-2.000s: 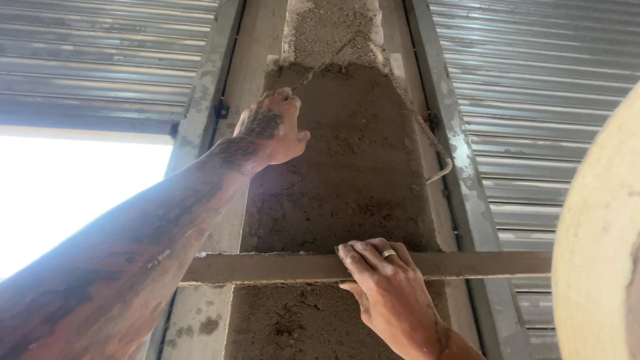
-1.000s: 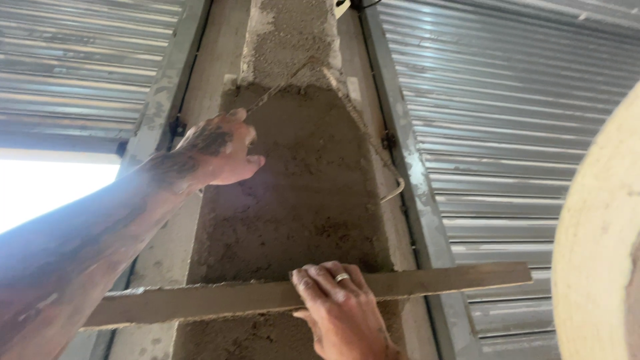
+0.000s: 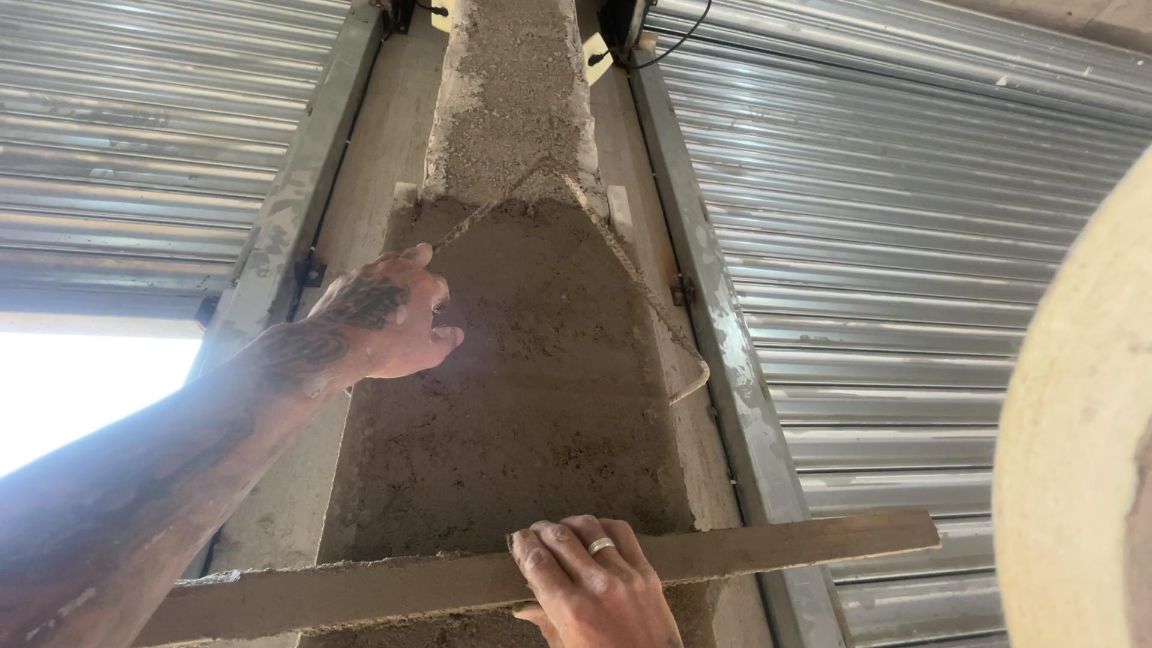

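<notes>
My right hand (image 3: 598, 576), with a ring on one finger, grips a mortar-coated straightedge (image 3: 792, 544) that lies slightly tilted across the lower part of a column. Dark wet mortar (image 3: 513, 387) covers the column's face above and below it. A bent metal rod (image 3: 630, 261), crusted with mortar, spans the column near the upper edge of the wet coat; its hooked end hangs at the right edge. My left hand (image 3: 387, 315) is raised at the column's left edge, fingers curled at the rod's left part; its hold is partly hidden.
Ribbed metal roller shutters (image 3: 882, 297) flank the column, with steel guide rails (image 3: 720, 342) along its sides. Rough, lighter render (image 3: 513, 99) shows higher up, near black cables (image 3: 675, 49). A large pale rounded object (image 3: 1071, 432) stands close at the right. Bright light enters at the left.
The straightedge's right end, which lay over the right shutter past the frame's pale object, has shifted left and now tilts up to the right. Both hands keep much the same pose; the view has shifted.
</notes>
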